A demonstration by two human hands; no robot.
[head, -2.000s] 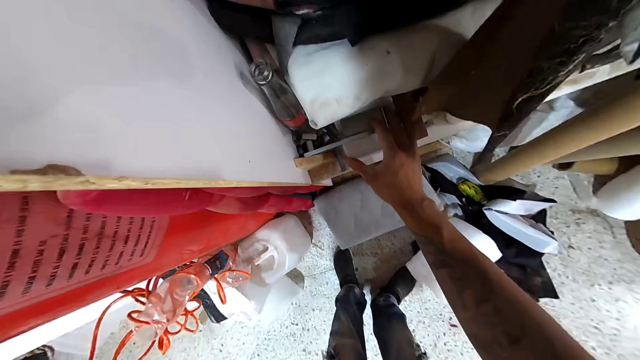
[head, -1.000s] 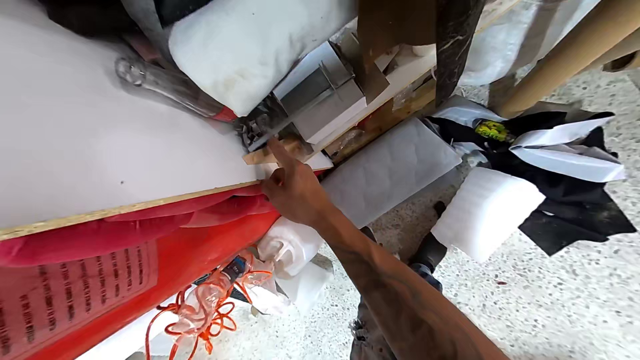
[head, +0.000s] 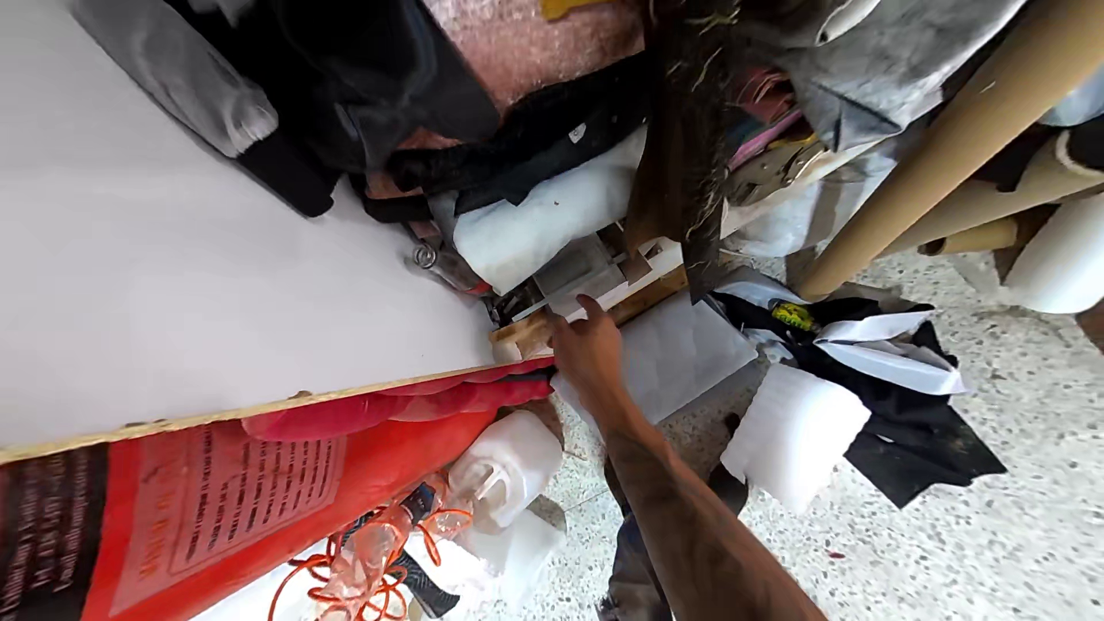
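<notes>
My right hand (head: 588, 347) reaches in from the lower right, its fingers apart at the near end of a grey box-like container (head: 580, 266). Its fingertips are over or against the container's light edge and a wooden strip (head: 526, 330); whether they touch cannot be told. No held object shows in it. Small dark metal parts (head: 511, 304) lie left of the container, near a clear glass bottle (head: 448, 267) on its side. A white padded roll (head: 552, 217) lies just beyond. My left hand is out of view.
A white board (head: 224, 285) fills the left. Below it is a red printed sack (head: 293, 492), with a white plastic jug (head: 509, 466) and orange cord (head: 323, 569). White foam (head: 793, 435), black fabric (head: 914, 431) and a long cardboard tube (head: 940, 147) are at the right.
The view has shifted and now takes in more fabric beyond the container. My right hand was over the container area, then at the wooden strip's end, and is now by the container's near edge.
</notes>
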